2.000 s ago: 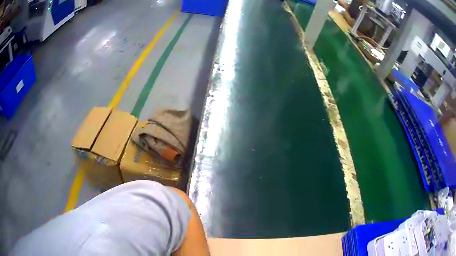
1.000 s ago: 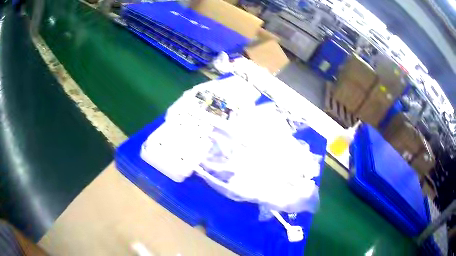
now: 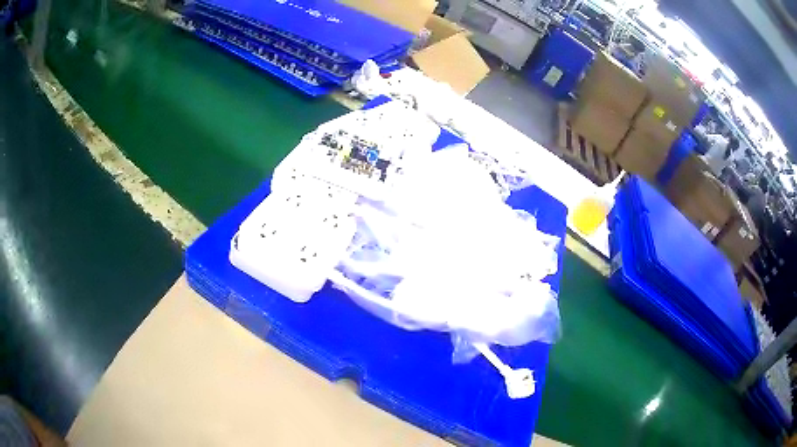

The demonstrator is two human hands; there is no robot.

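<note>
A white power strip housing (image 3: 293, 234), closed side up, lies on the left part of a stack of blue plastic sheets (image 3: 419, 384). Behind it an open housing shows a circuit board (image 3: 365, 159) with small dark and blue parts. Clear plastic bags (image 3: 472, 271) and white cords lie to the right, overexposed, so their units are hard to tell apart. A white plug (image 3: 520, 382) rests at the stack's right front. Neither of my hands is recognisable; only a bit of grey sleeve and skin shows at the bottom left corner.
A tan cardboard sheet (image 3: 201, 375) lies in front of the stack. A green conveyor belt (image 3: 192, 131) runs behind. More blue sheets stand at the upper left (image 3: 306, 39) and right (image 3: 690, 279). A bottle with yellow liquid (image 3: 591, 215) stands beyond the stack. Cardboard boxes (image 3: 625, 105) are farther back.
My view has swung right from the aisle and dark green surface to the blue stack. Over the last second it shifted slightly and sharpened. A white blurred thing on the cardboard is out of view.
</note>
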